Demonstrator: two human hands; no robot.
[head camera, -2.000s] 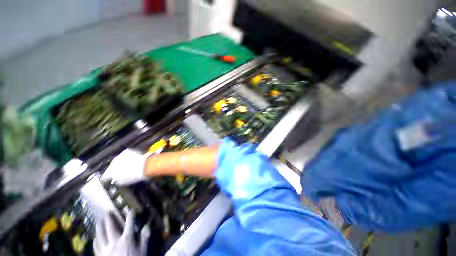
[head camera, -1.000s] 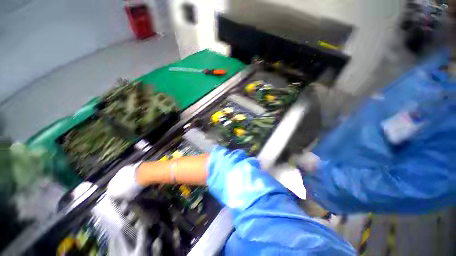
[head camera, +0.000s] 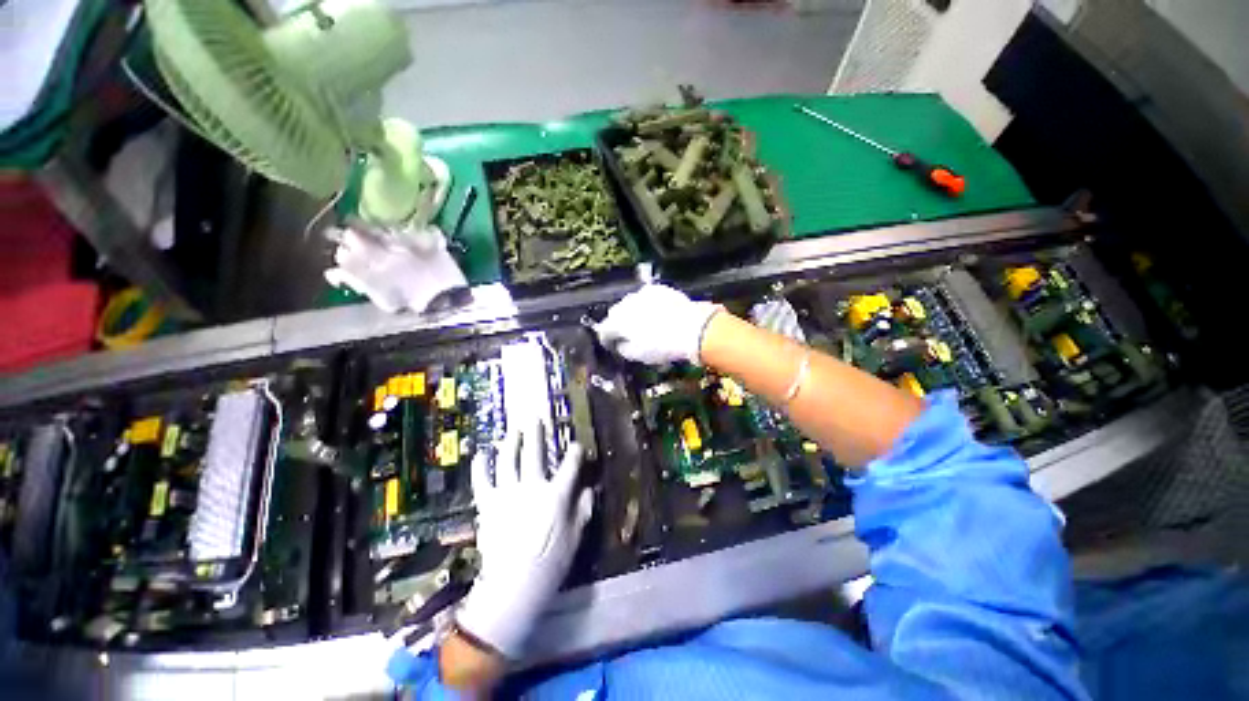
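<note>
A green circuit board (head camera: 411, 473) with yellow parts sits in a black carrier, with a silver-white heat sink (head camera: 526, 390) at its right side. My left hand (head camera: 523, 548), in a white glove, lies over the lower end of the heat sink with its fingers apart. My right hand (head camera: 660, 326), also gloved, is at the upper edge of the carriers, right of the heat sink. Its fingertips are bent down and hidden, so any held piece cannot be told. An olive-grey clamp piece (head camera: 581, 411) stands along the carrier between my hands.
Behind the rail (head camera: 842, 249) are a small-parts bin (head camera: 559, 219), a large-parts bin (head camera: 699, 185) and a screwdriver (head camera: 931, 173) on the green mat (head camera: 856, 151). A fan (head camera: 260, 96) and spare gloves (head camera: 397, 267) are at left. More boards (head camera: 178, 479) line the conveyor on both sides.
The view has swung left and sharpened, showing the fan and more boards. The other person at the right has mostly left the view. My left hand now shows clearly over the heat sink.
</note>
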